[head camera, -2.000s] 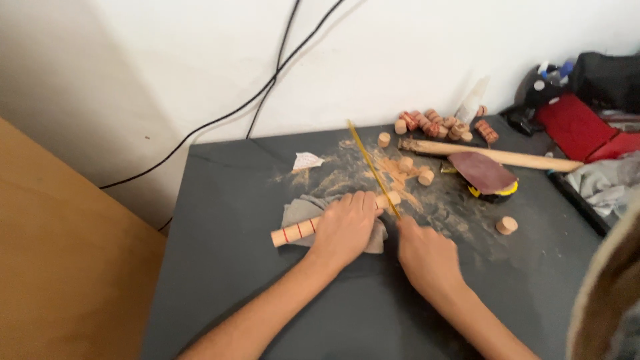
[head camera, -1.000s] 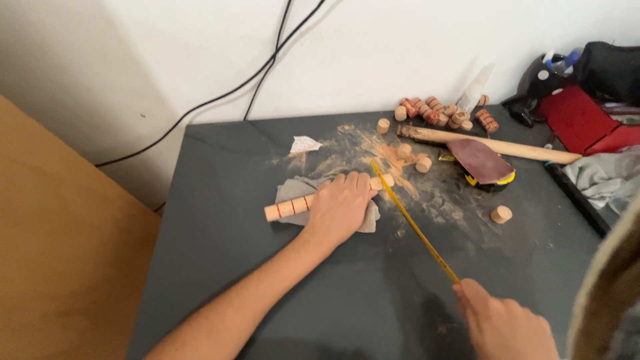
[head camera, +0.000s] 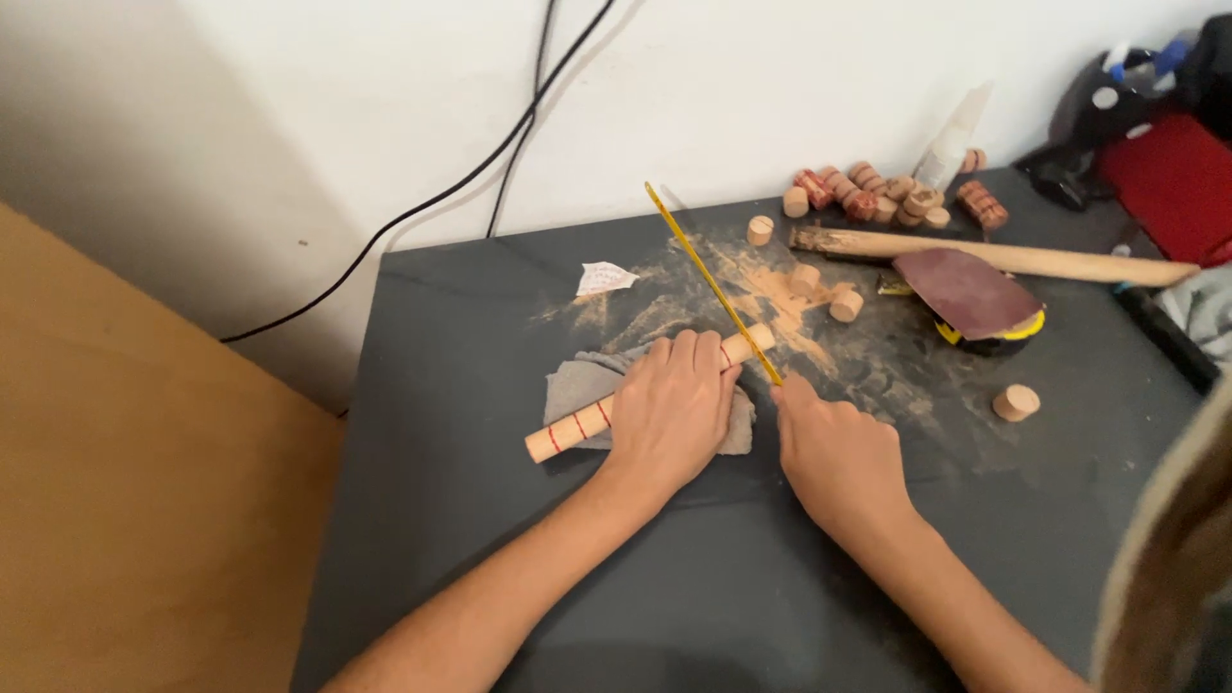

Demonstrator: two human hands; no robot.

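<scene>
A wooden dowel with red marks (head camera: 568, 430) lies aslant on a folded grey cloth (head camera: 575, 380). My left hand (head camera: 674, 399) presses it down around its middle. In my right hand (head camera: 837, 448) is the end of a thin yellow saw blade (head camera: 703, 265), which crosses the dowel near its right end. Whether the blade has cut into the wood cannot be told. Sawdust (head camera: 782, 298) lies beyond the dowel's right end, with short cut wooden pieces (head camera: 846, 305) in and near it. Another cut piece (head camera: 1016, 402) stands alone to the right.
Toward the wall are a pile of wooden pieces (head camera: 857, 197), a small glue bottle (head camera: 943, 159) and a long wooden stick (head camera: 1049, 260). Dark red sandpaper (head camera: 967, 289) rests over a yellow and black tape measure (head camera: 1025, 332). A torn paper scrap (head camera: 604, 278) lies at back left. Black cables (head camera: 433, 202) hang along the wall.
One second ago my right hand was drawn back toward the near right, with the blade's far end by the dowel. Now it is forward, close to the dowel. My left hand stays on the dowel.
</scene>
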